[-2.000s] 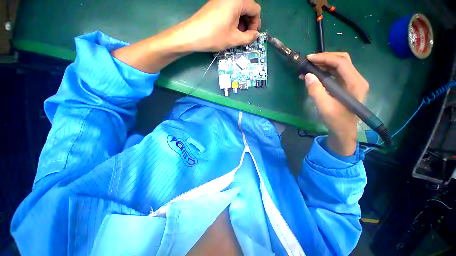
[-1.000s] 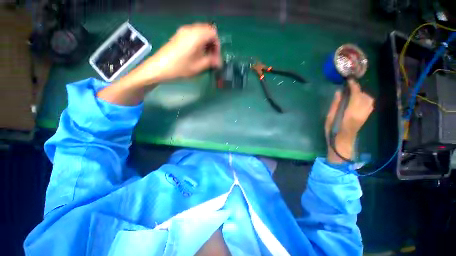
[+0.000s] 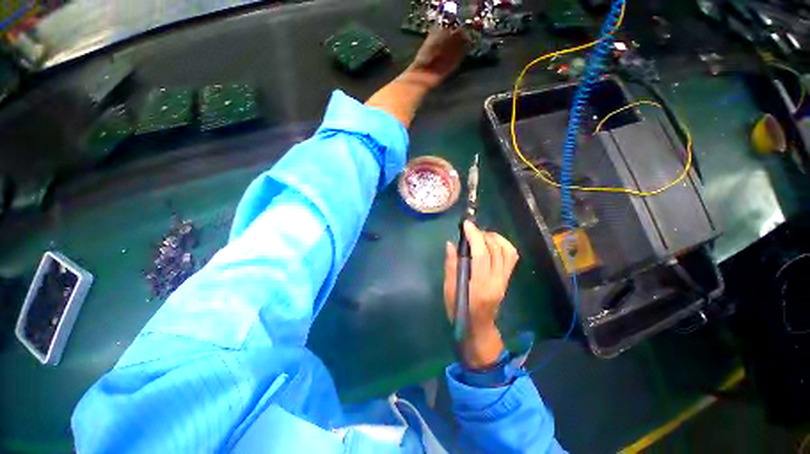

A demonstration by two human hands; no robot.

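Observation:
My right hand holds the soldering iron upright in the picture, tip up, just right of the round tip-cleaning tin with its pale speckled inside. The tip touches nothing. My left hand is stretched to the far side of the bench, at a group of circuit boards with components facing up. Its fingertips are lost against the boards, so I cannot tell whether it grips one. Dark handle ends show beside my left sleeve; the rest of that tool is hidden.
Green boards lie in rows at the far left, with another board nearer my left hand. A heap of small dark components and a white component tray lie left. A black crate with blue coiled cord and yellow wire stands right.
The view has swung to the far side and right. My left hand has moved from near the cutters to the far boards. The iron has moved off the tin and now stands beside it.

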